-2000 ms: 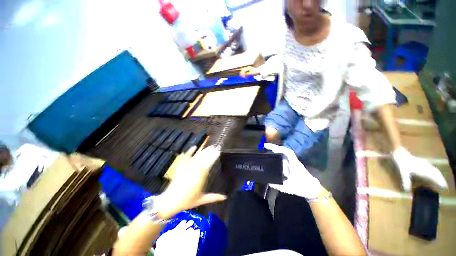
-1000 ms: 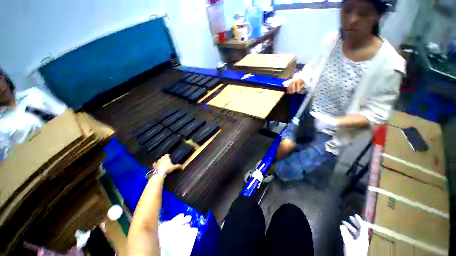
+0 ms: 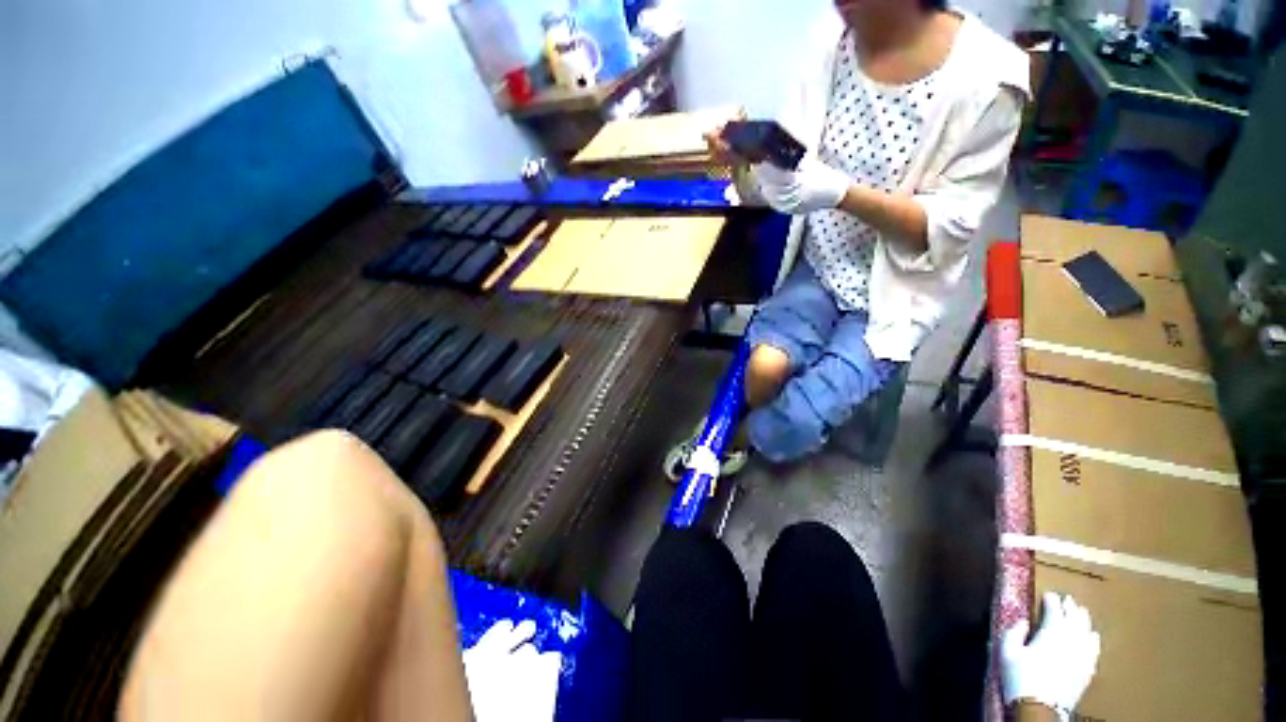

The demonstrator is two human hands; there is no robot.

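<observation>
Black housings (image 3: pixel 437 360) lie in rows on a tan cardboard sheet (image 3: pixel 504 449) on the dark mesh belt (image 3: pixel 599 381). A second group of black housings (image 3: pixel 451 243) lies farther back. My right hand (image 3: pixel 1051 652), in a white glove, rests empty on the near inner edge of the cardboard-covered side table (image 3: pixel 1128 487), fingers spread. My bare left arm is bent large and blurred at the lower left; its hand is not visible. A loose white glove (image 3: pixel 511 674) lies on blue film at the bottom.
A seated person (image 3: pixel 896 184) across from me holds a black housing (image 3: pixel 763 143) in both hands. A phone (image 3: pixel 1103 284) lies on the side table's far part. Stacked cardboard (image 3: pixel 85 494) stands at left. A tan sheet (image 3: pixel 621 257) lies on the belt's far side.
My left hand has left the housings on the belt and gone out of view. My right hand has moved onto the side table. The other person has raised a housing in front of them.
</observation>
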